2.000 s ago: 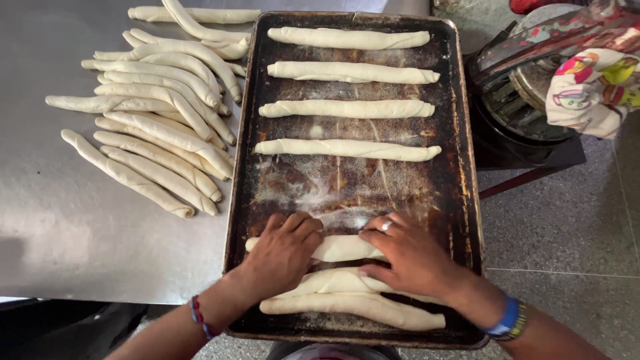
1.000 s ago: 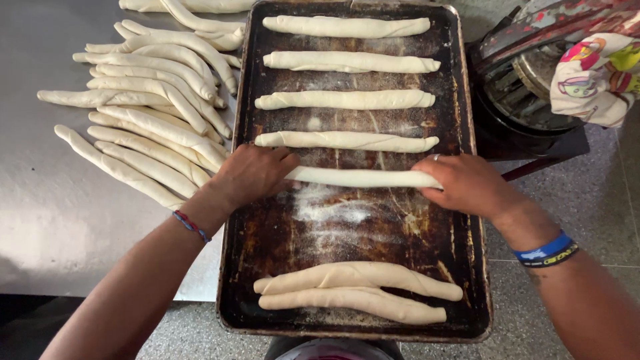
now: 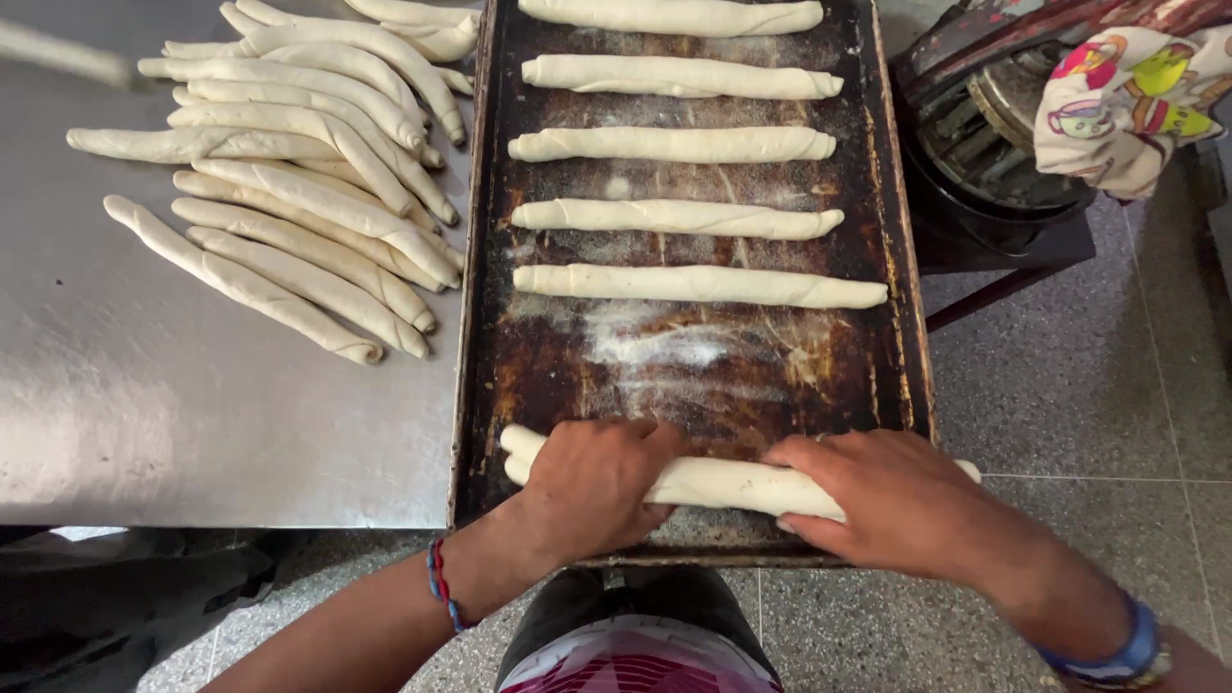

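My left hand and my right hand are both closed around the dough rolls at the near end of a dark, floured baking tray. A second roll end shows left of my left hand; my hands hide much of this dough. Farther up the tray, several rolled dough strips lie crosswise in a spaced column, the nearest being a long dough roll. A heap of dough rolls lies to the left.
The heap rests on a metal table beside the tray. Right of the tray stand a dark round metal appliance and a printed cloth. A blurred pale rod-like thing shows at the upper left. Someone's dark clothing is at the lower left.
The roll my hands held mid-tray one second ago now lies below the others in the column. Both hands have moved down to the dough at the near end. The pale blurred thing has appeared upper left.
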